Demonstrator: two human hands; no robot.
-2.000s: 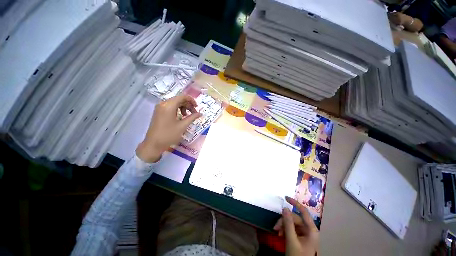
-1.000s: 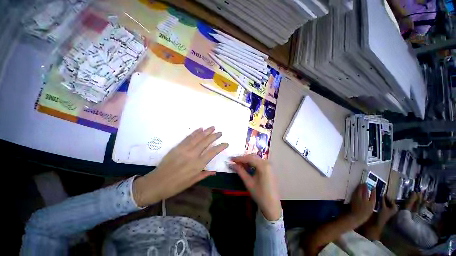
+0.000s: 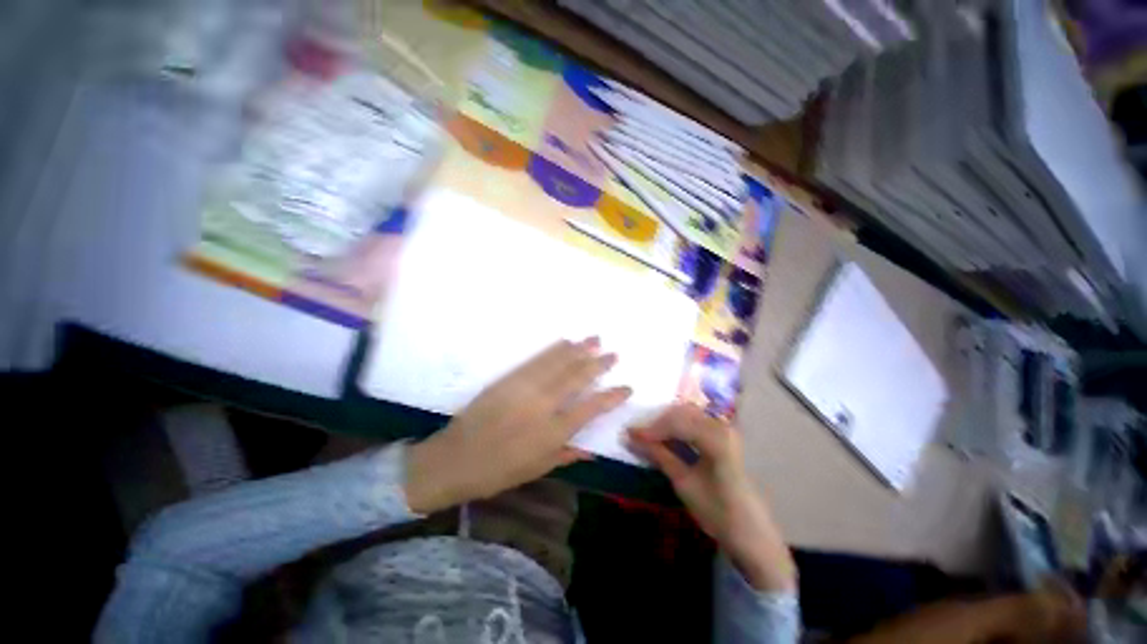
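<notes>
A white back housing (image 3: 541,283) lies over the printed sheet (image 3: 271,279), brightly lit and washed out. My left hand (image 3: 522,421) lies on its near edge to the right of the middle, fingers spread on top and thumb at the edge, holding it. My right hand (image 3: 704,466) has thumb and forefinger close together at the near right corner. Whether they pinch the corner or a small piece there is too blurred to tell. A blurred heap of small white pieces (image 3: 333,157) lies to the left. White sticks (image 3: 673,157) lie in a row behind the housing.
One thin stick (image 3: 626,250) lies along the housing's far edge. Another white housing (image 3: 868,371) lies on the grey-tan board (image 3: 805,472) at right. Tall white stacks (image 3: 969,151) stand behind. Blurred units (image 3: 1025,384) stand at far right, and another person's hand shows at lower right.
My left hand came from the small-piece heap onto the housing, and my right hand closed its fingers at the corner. In the last second the view shifted and blurred; the hands stayed in place.
</notes>
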